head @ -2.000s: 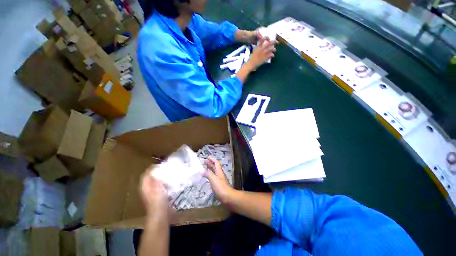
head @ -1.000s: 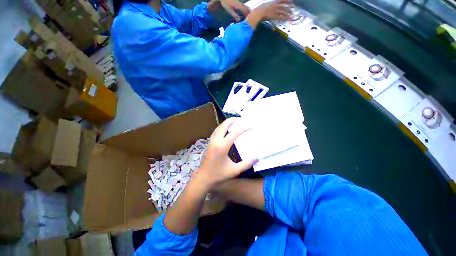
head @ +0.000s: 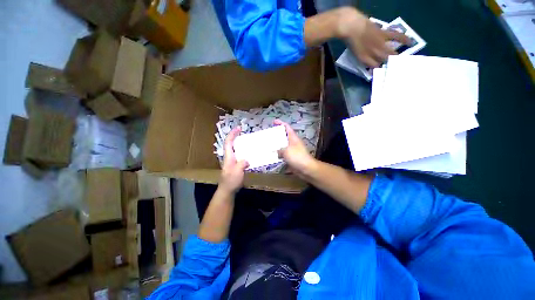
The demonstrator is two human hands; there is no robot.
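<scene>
A white insert blank (head: 260,148) is held flat over the waste carton (head: 170,126), between my two hands. My left hand (head: 234,161) grips its left edge and my right hand (head: 295,153) grips its right edge. Its face looks solid white. White punched-out waste (head: 249,119) lies in the carton below it. A fanned stack of insert blanks (head: 428,105) sits on the dark green bench to my right. Cleared inserts (head: 411,36) with dark openings lie behind the stack, partly hidden by another person's hand.
Another person's blue sleeve (head: 267,35) reaches over the carton's far edge, with the hand (head: 366,36) at the cleared inserts. Brown cartons (head: 104,196) and a clear plastic bag (head: 101,140) lie on the left floor. White plates (head: 519,26) line the upper right.
The view has turned down towards the carton. My left hand has moved from the stack to over the carton, where both hands now hold a blank. The coworker's hand has come to the cleared inserts.
</scene>
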